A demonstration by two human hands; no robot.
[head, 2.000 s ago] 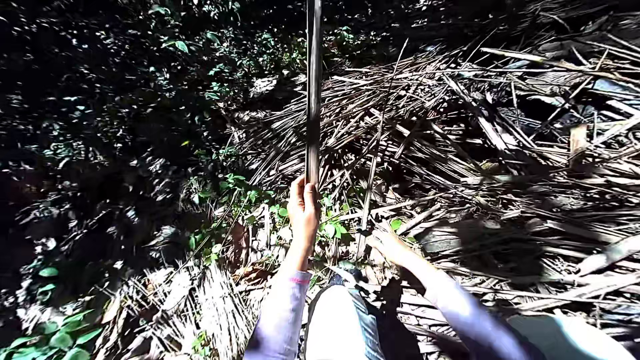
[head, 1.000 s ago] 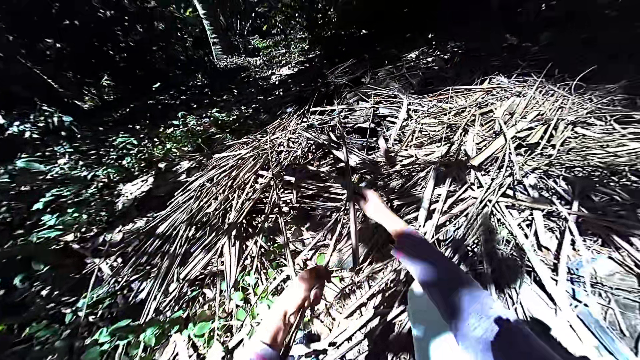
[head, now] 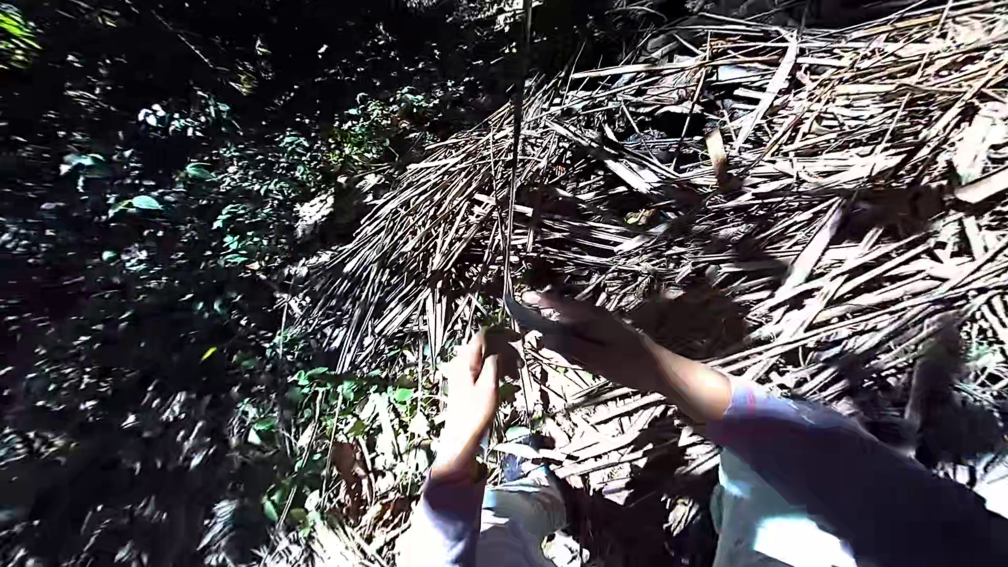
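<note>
My left hand is low in the middle of the head view, half in bright sun, with its fingers curled; whether something is inside them cannot be told. My right hand lies just to its right in shade, its fingertips at the lower end of a long thin dry leaf strip that runs upward, narrow and dark. The shade and blur hide how the right fingers meet the strip. Dry leaf strips lie on the ground right behind both hands.
A broad heap of dry stalks and leaves covers the ground on the right. Low green plants grow in shade at the left. My trouser legs show at the bottom edge.
The hands have come close together, the left now raised beside the right. Two seconds ago my left hand held a long upright strip. The view has shifted.
</note>
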